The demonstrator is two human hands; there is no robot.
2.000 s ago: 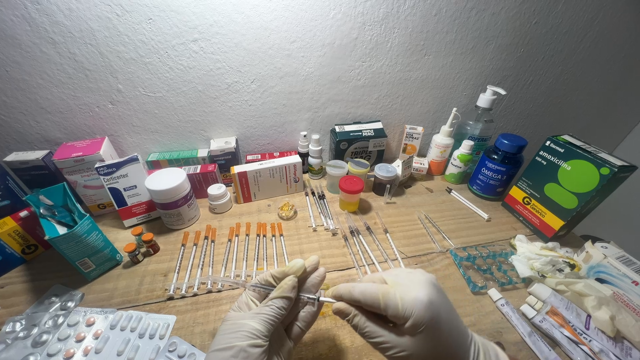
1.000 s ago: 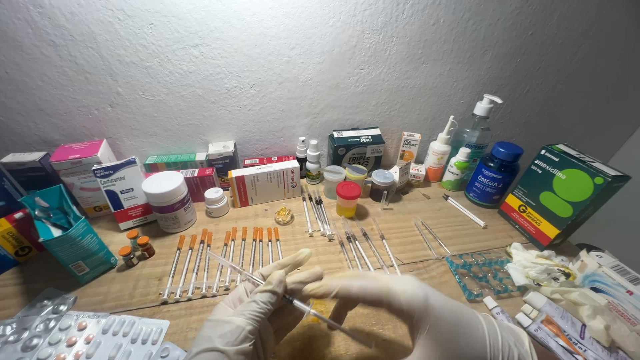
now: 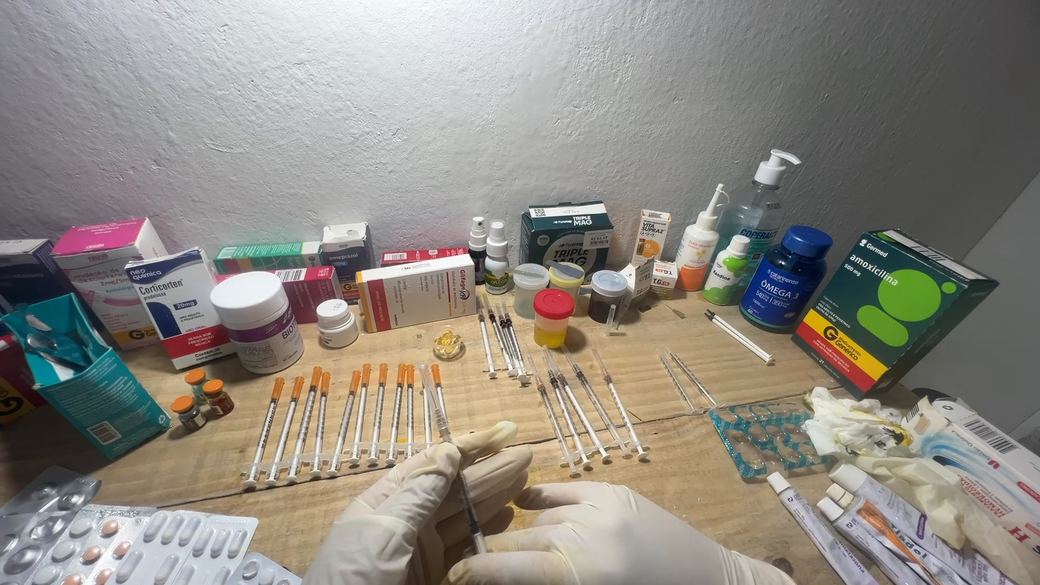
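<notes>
My left hand (image 3: 431, 504), in a pale latex glove, grips a thin syringe (image 3: 466, 500) whose clear-capped tip points up and away. My right hand (image 3: 601, 536), gloved alike, has its fingertips at the syringe's lower end; whether they grip it is unclear. Beyond my left hand lies a row of orange-capped insulin syringes (image 3: 353, 418). Clear-capped syringes (image 3: 581, 406) lie beyond my right hand, and dark-capped ones (image 3: 505, 341) farther back. A red-lidded cup of yellow liquid (image 3: 552, 318) stands beside these.
Medicine boxes (image 3: 418, 292), a white tub (image 3: 258, 321) and an amoxicillin box (image 3: 890, 313) line the wall. Small orange-capped vials (image 3: 203, 398) stand left. Blister packs (image 3: 122, 544) lie front left; a teal blister (image 3: 768, 439), crumpled gloves (image 3: 861, 431) and ointment tubes (image 3: 886, 528) lie right.
The syringe in my left hand has turned from slanting sideways to pointing more steeply away from me. My right hand has moved lower, toward the syringe's near end.
</notes>
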